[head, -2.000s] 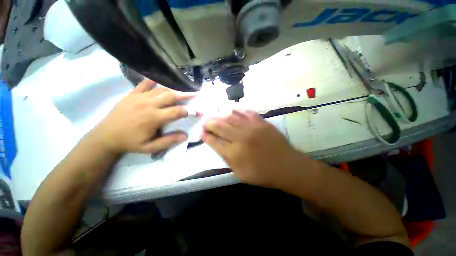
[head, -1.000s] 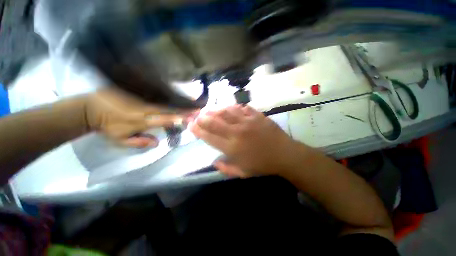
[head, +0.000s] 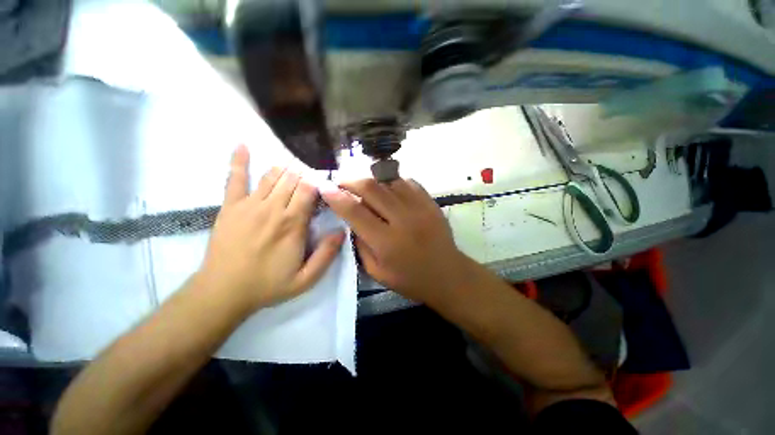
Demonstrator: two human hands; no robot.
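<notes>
A large white-faced fabric panel [head: 280, 331] lies over the left of the machine bed and hangs over the front edge. A narrow dark grey strip [head: 153, 224] runs across it towards the needle. My left hand [head: 263, 242] lies spread on the panel, fingertips near the presser foot. My right hand [head: 399, 234] is at the panel's right edge, just below the foot, its fingertips on the cloth. The head of the sewing machine [head: 365, 93] is above both hands. The needle area is partly hidden by glare and fingers.
Fabric scissors with green-and-white handles [head: 586, 191] lie right of the needle. A small red mark [head: 487, 176] is on the bed. A red-orange crate [head: 642, 386] with dark cloth stands on the floor at the right. Grey cloth [head: 34, 38] is at the back left.
The white panel now lies spread flat on the left, with the grey strip showing across it. My left hand has moved from the blurred sideways reach onto the panel. The view has shifted.
</notes>
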